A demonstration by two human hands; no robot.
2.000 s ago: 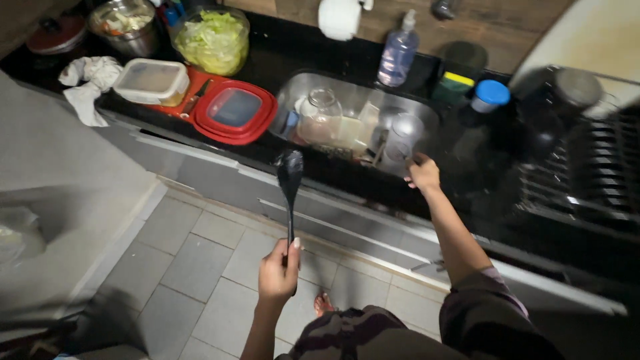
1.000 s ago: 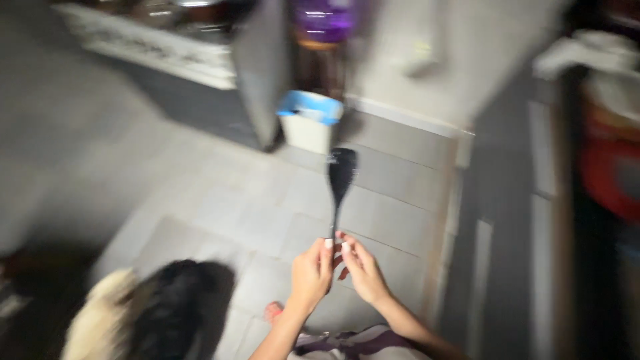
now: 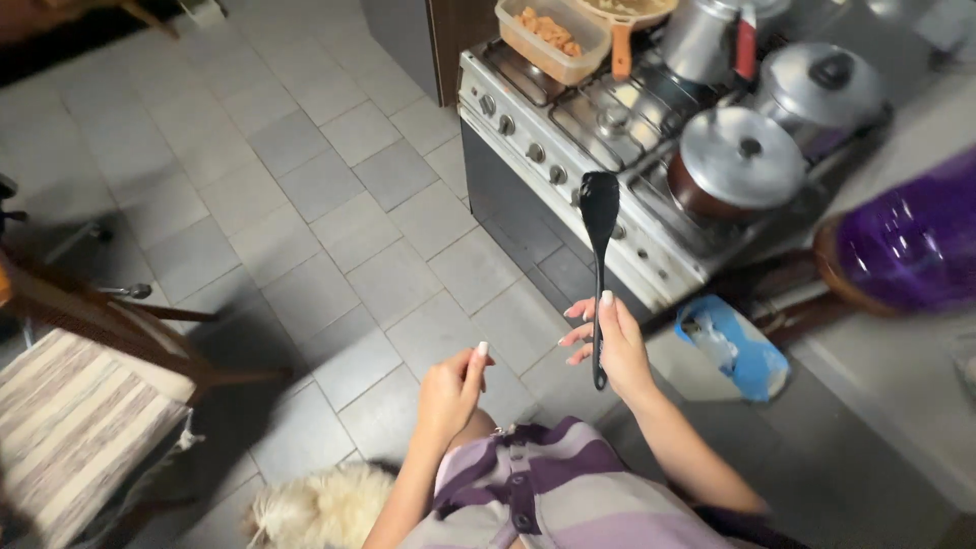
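A black spoon (image 3: 600, 221) stands bowl upward in my right hand (image 3: 621, 343), its handle held under the thumb, with the other fingers spread. My left hand (image 3: 450, 389) is to the left of it, fingers curled and apart from the spoon; no object shows in it. Beyond the spoon is a gas stove (image 3: 549, 130). On it are a plastic container (image 3: 526, 47) of orange pieces, a pan with an orange handle (image 3: 621, 52), a metal pot with a red handle (image 3: 698, 46), a lidded brown pot (image 3: 736, 164) and a lidded metal pot (image 3: 820, 88).
A bin with a blue liner (image 3: 751, 358) stands by the stove's near corner, below a large purple bottle (image 3: 907, 236). A fluffy pale animal (image 3: 328, 507) is on the tiled floor (image 3: 358, 229) close by my left arm. A wooden chair with a striped cover (image 3: 84, 427) is at the left.
The view has swung from the sink counter to the stove. The spoon was in my left hand two seconds ago; both hands met at its handle one second ago, and now my right hand holds it.
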